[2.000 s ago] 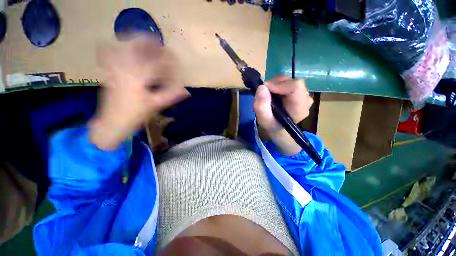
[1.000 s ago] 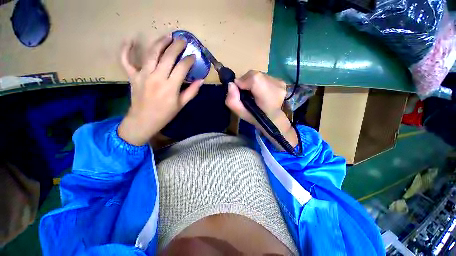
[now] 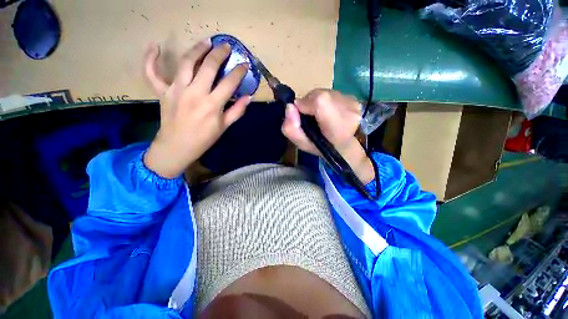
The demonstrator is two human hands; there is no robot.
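Observation:
A shiny dark blue round disc lies on the cardboard sheet, near its front edge. My left hand has its fingertips spread on the disc and presses it down, covering its left part. My right hand holds a black soldering iron like a pen. The iron's metal tip touches or lies very close to the disc's right rim; I cannot tell which. A second dark disc lies flat at the far left of the cardboard.
Black cord crosses the green bench on the right. Clear bag with dark contents and pale pink bag lie at the right. Open carton stands below bench level. Small dark specks dot the cardboard.
My left hand has come onto the disc, which now lies nearer my right hand than two seconds ago. The iron's tip has come down to its rim. Little has moved in the last second.

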